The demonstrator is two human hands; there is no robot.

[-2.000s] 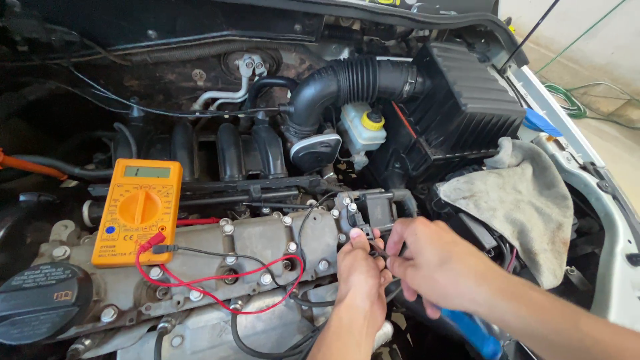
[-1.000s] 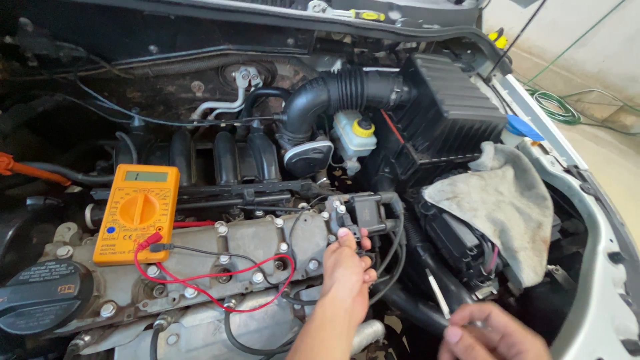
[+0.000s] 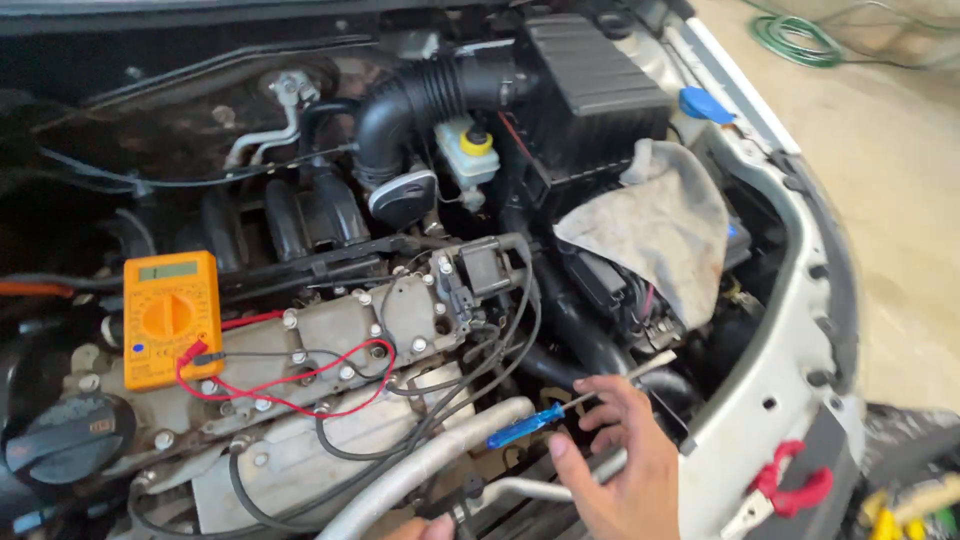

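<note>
A screwdriver with a blue handle (image 3: 525, 426) lies across my right hand (image 3: 626, 454), its metal shaft passing by the fingertips and its tip toward the upper right. The fingers are spread, and I cannot tell whether they grip it. Only the thumb area of my left hand (image 3: 431, 529) shows at the bottom edge, beside a black hose fitting (image 3: 461, 514). The ignition coil (image 3: 487, 266) sits at the right end of the valve cover (image 3: 409, 307). An orange digital multimeter (image 3: 171, 319) rests on the cover's left part, with red and black test leads (image 3: 300, 405).
A grey cloth (image 3: 660, 225) covers part of the battery area. The black air filter box (image 3: 600, 82) and a fluid reservoir with yellow cap (image 3: 469, 154) stand behind. Red-handled pliers (image 3: 787, 480) lie at the right front. A silver pipe (image 3: 435, 457) and black cables cross the front.
My left hand has left the ignition coil area and moved down to the bottom edge. The screwdriver has turned, its blue handle now at the left. The view has shifted.
</note>
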